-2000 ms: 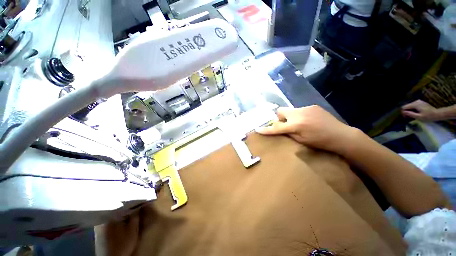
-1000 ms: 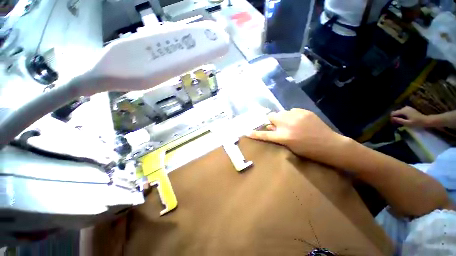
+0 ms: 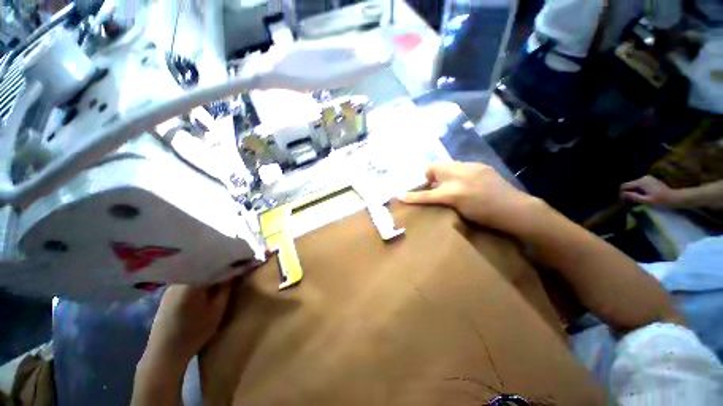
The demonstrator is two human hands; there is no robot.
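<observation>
A brown garment piece (image 3: 372, 317) lies across the plate's near edge and hangs toward me. The yellow-edged clamp frame (image 3: 287, 246) rests over its far edge, with two prongs on the cloth. My right hand (image 3: 468, 190) lies on the cloth's far right corner, thumb and fingers on cloth and plate; whether it holds anything inside cannot be told. My left hand (image 3: 198, 305) is at the cloth's left edge, its fingers hidden under the machine head and cloth. The white sewing head (image 3: 135, 230) stands left of the frame.
A lamp on a bent white tube (image 3: 143, 123) crosses above the head. Metal clamp brackets (image 3: 301, 139) stand behind the frame. A dark upright panel (image 3: 476, 44) is beyond the table. Another person's hand (image 3: 650, 190) is at the right. Brown cloth (image 3: 36, 381) lies at lower left.
The view has shifted and tilted, so the head's front with its red logo and my left hand and forearm now show more. My right hand stays at the cloth's corner.
</observation>
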